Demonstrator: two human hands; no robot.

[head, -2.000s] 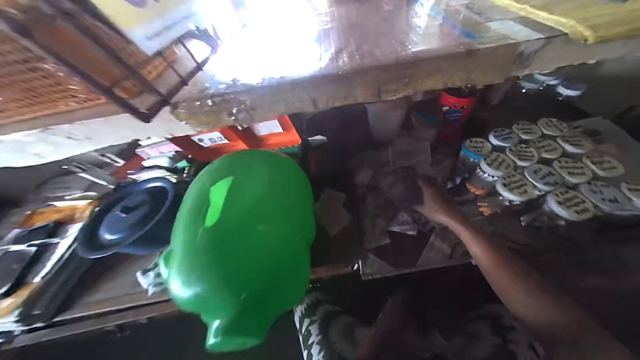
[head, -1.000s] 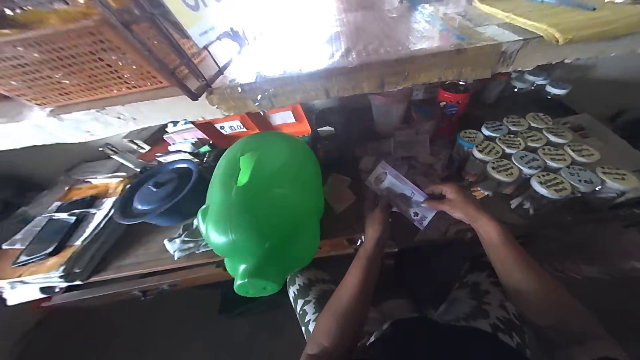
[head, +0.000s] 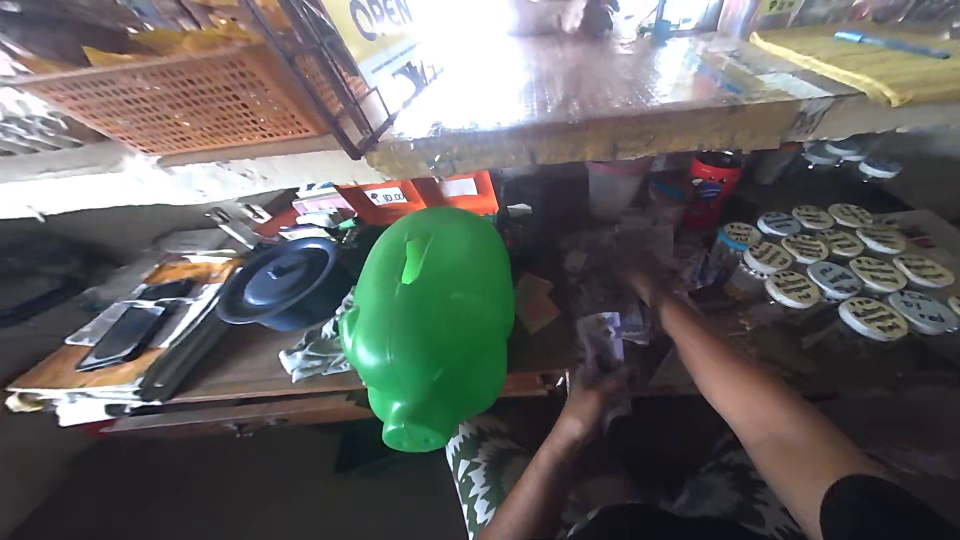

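Note:
My left hand [head: 600, 386] is closed around a purplish banknote [head: 602, 339] above the front edge of the desk. Farther back, my right hand [head: 637, 274] reaches into a dim spread of paper notes [head: 592, 251]; its fingers are blurred and dark, so whether it grips one is unclear. A green plastic piggy bank [head: 442, 307] stands on the desk to the left of both hands, with a green piece sticking up at its top slot. A brown piece of paper [head: 536, 300] lies between the piggy bank and the notes.
Lidded jars [head: 840, 244] stand in rows at the right, near a red container [head: 709, 187]. Left are a dark blue lidded pot [head: 277, 277], a phone [head: 124, 334] on papers and orange bins [head: 420, 196]. A counter ledge [head: 600, 135] overhangs the back, bearing an orange plastic basket [head: 187, 94].
One second ago both hands were together at a banknote. Since then my right hand has moved away to the back, among the notes, while my left hand keeps hold of a note.

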